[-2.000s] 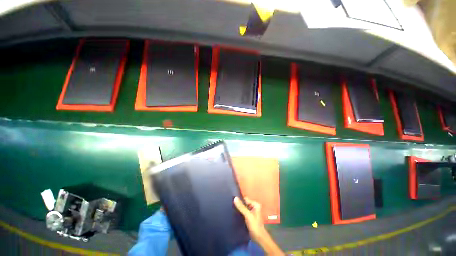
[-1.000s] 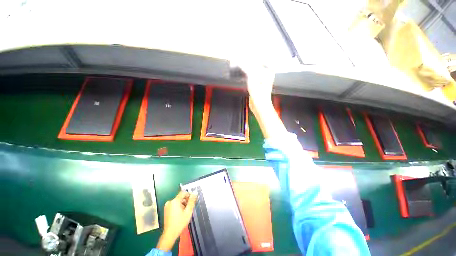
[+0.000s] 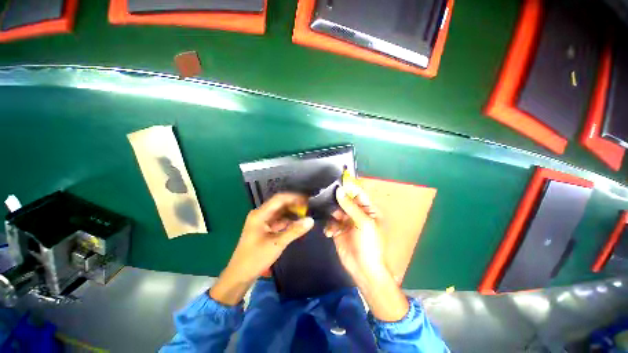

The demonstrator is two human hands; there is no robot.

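A dark laptop [image 3: 310, 265] lies bottom side up in front of me, vent slots near its far edge. It is tilted and partly covers an orange pad [image 3: 406, 217]. My left hand [image 3: 272, 224] and my right hand [image 3: 358, 224] are close together above the laptop. Between them they hold a small dark piece [image 3: 323, 201] with yellow flaps at both ends. The piece is blurred, and the fingers hide part of it. The hands cover the middle of the laptop.
A beige test card [image 3: 153, 162] with dark blotches lies left of the laptop. A metal and black stand [image 3: 86, 238] is at the lower left. Laptops on orange-red pads line the far side, one closer laptop [image 3: 544, 241] at right. A small brown piece [image 3: 187, 64] lies beyond the card.
My right hand has come back from the upper shelf to above the laptop. My left hand has left the laptop's edge. Both now hold the small dark piece. The view has tilted down.
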